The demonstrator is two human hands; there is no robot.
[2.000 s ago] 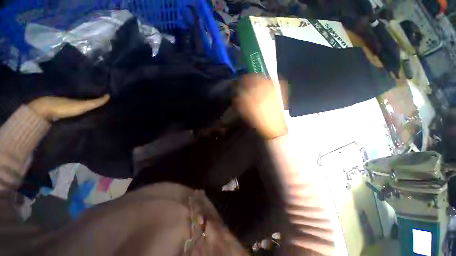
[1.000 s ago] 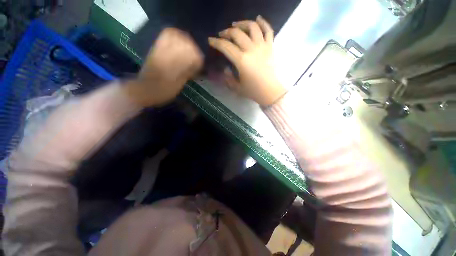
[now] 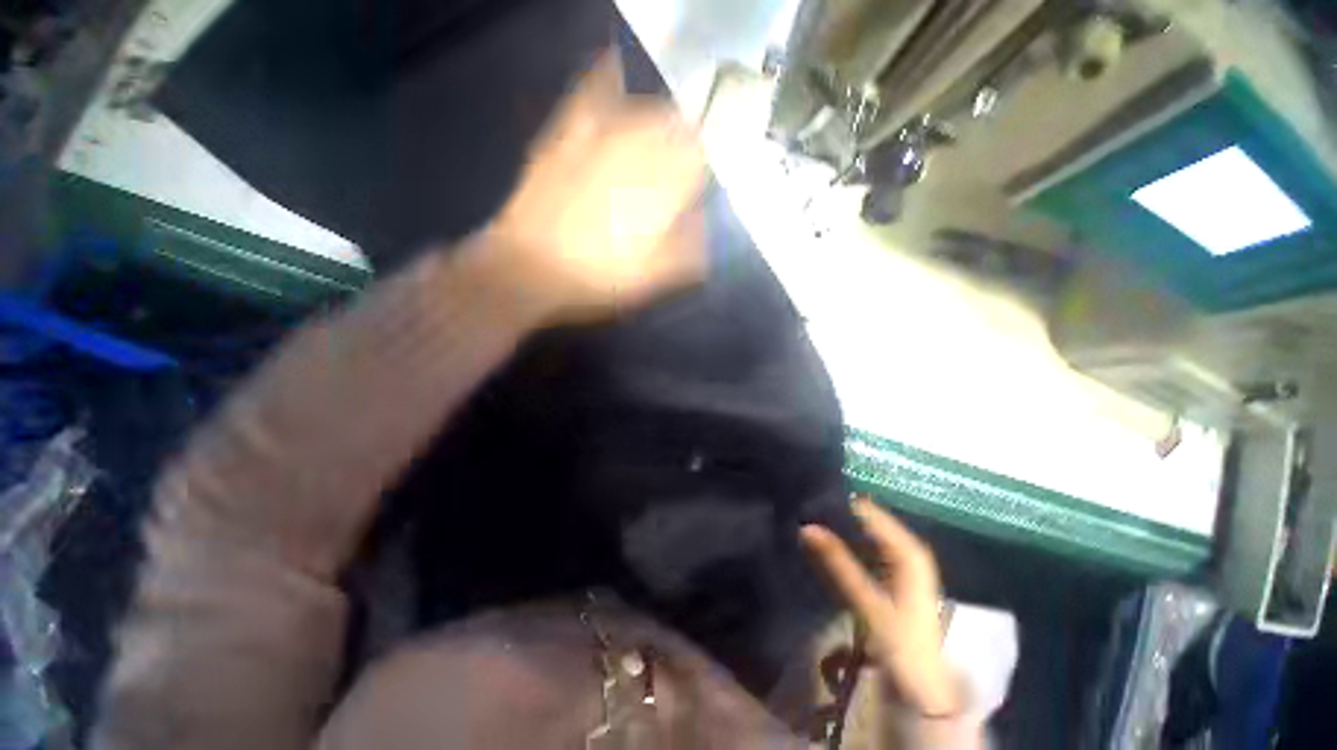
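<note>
A large dark fabric panel [image 3: 704, 396] lies over the white table and hangs over its front edge towards my lap. My left hand [image 3: 616, 191], blurred, lies on the fabric near the needle side of the machine; its fingers are too blurred to tell whether they grip. My right hand [image 3: 887, 586] is below the table's edge at the fabric's right side, with thumb and fingers apart; it is not clear whether the fingertips touch the cloth. Another dark cut piece [image 3: 279, 103] lies on the table at the upper left.
The beige sewing machine head [image 3: 1012, 88] stands at the upper right, with a green control panel [image 3: 1129, 191] and lit screen. The table's green edge [image 3: 1026, 513] crosses the middle. A blue basket [image 3: 88, 337] and crinkled clear plastic [image 3: 44, 513] are at the left. A grey tray [image 3: 1290, 542] is at the right.
The view has turned to the right, towards the machine. The dark fabric now hangs over the table's front edge. My right hand has come off the tabletop to below the edge; my left hand lies nearer the machine.
</note>
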